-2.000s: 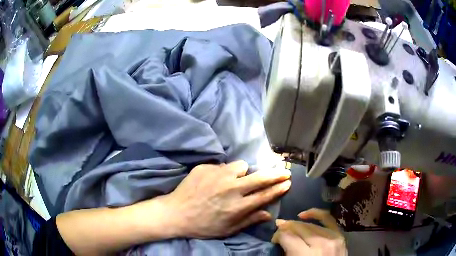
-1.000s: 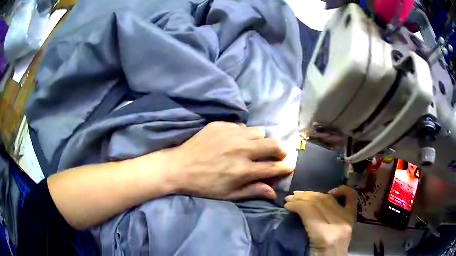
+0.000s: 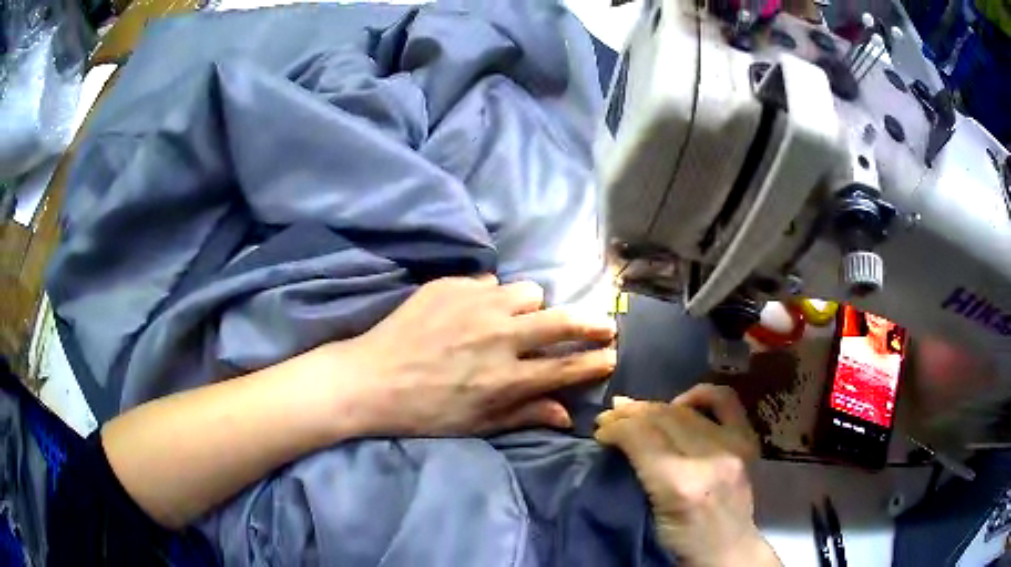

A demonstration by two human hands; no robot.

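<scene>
The shiny blue-grey lining (image 3: 344,166) lies in crumpled folds left of the sewing machine (image 3: 710,144). My left hand (image 3: 455,354) lies flat on it, fingers slightly apart, fingertips at the cloth edge just below the lit presser foot (image 3: 619,297). A flat dark matte strip (image 3: 665,354) lies right of that edge. My right hand (image 3: 682,460) is below the presser foot, thumb and fingertips closed on the seam edge (image 3: 604,419) where lining meets dark cloth. The needle is too small and glary to tell.
A phone with a lit red screen (image 3: 865,382) lies right of the needle area. Black thread snips (image 3: 828,532) lie at the lower right. Red and yellow scissor handles (image 3: 782,321) show behind the machine head. Clear plastic wrapping (image 3: 39,94) is at the far left.
The view has shifted between frames. My right hand has come further up into view and now grips the seam edge. My left hand stays flat on the lining, its fingers still beside the presser foot.
</scene>
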